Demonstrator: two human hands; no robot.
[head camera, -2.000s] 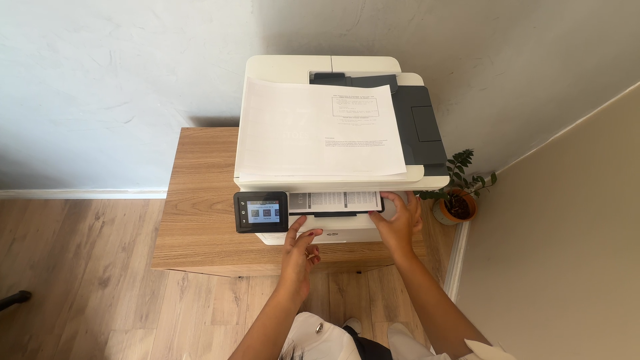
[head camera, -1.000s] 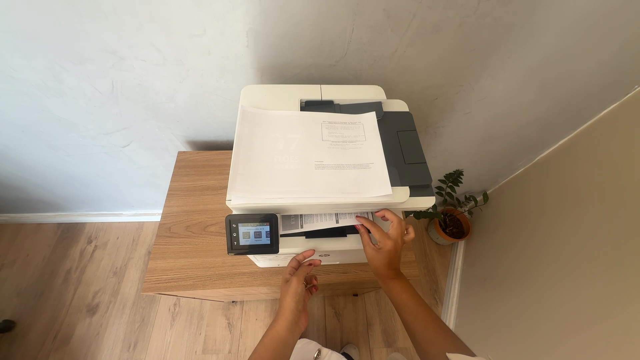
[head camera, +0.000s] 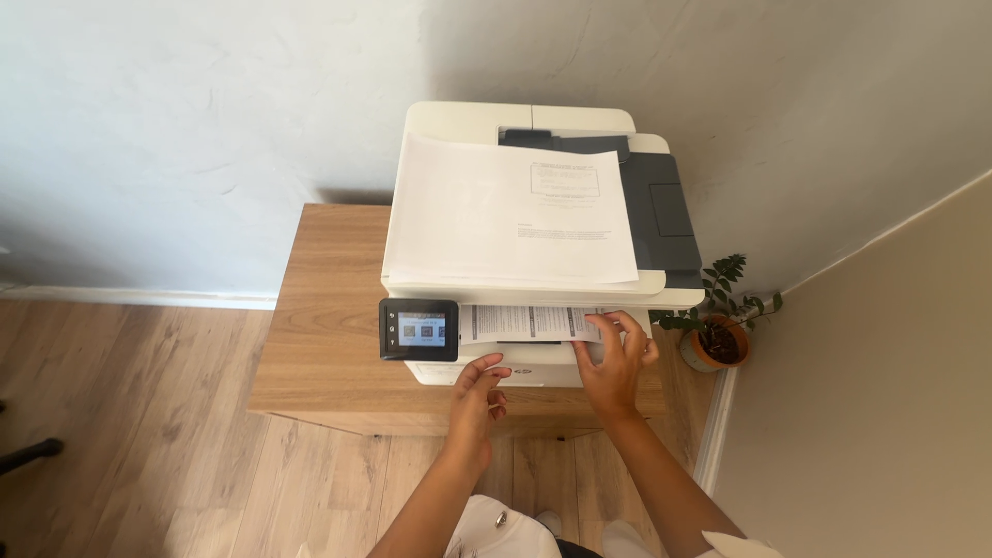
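Note:
A white HP printer (head camera: 465, 118) with a dark grey feeder section stands on a wooden cabinet. On its lid lies a printed sheet of paper (head camera: 480, 217). Printed paper (head camera: 511, 324) shows in the output slot below the lid, and my right hand (head camera: 616, 360) pinches its right edge between thumb and fingers. My left hand (head camera: 477, 399) is in front of the printer's lower front, fingers loosely curled and apart, holding nothing. Left of the slot is a lit touchscreen panel (head camera: 418, 331).
The wooden cabinet (head camera: 325, 333) stands against a grey wall. A potted plant (head camera: 713, 341) is on the floor at the printer's right, near the side wall. A black leg of some object (head camera: 31, 453) shows at the far left on the wooden floor.
My right hand, at the slot's right end two seconds ago, now grips the paper's edge. My left hand has come away from the slot's front edge. The view has shifted somewhat.

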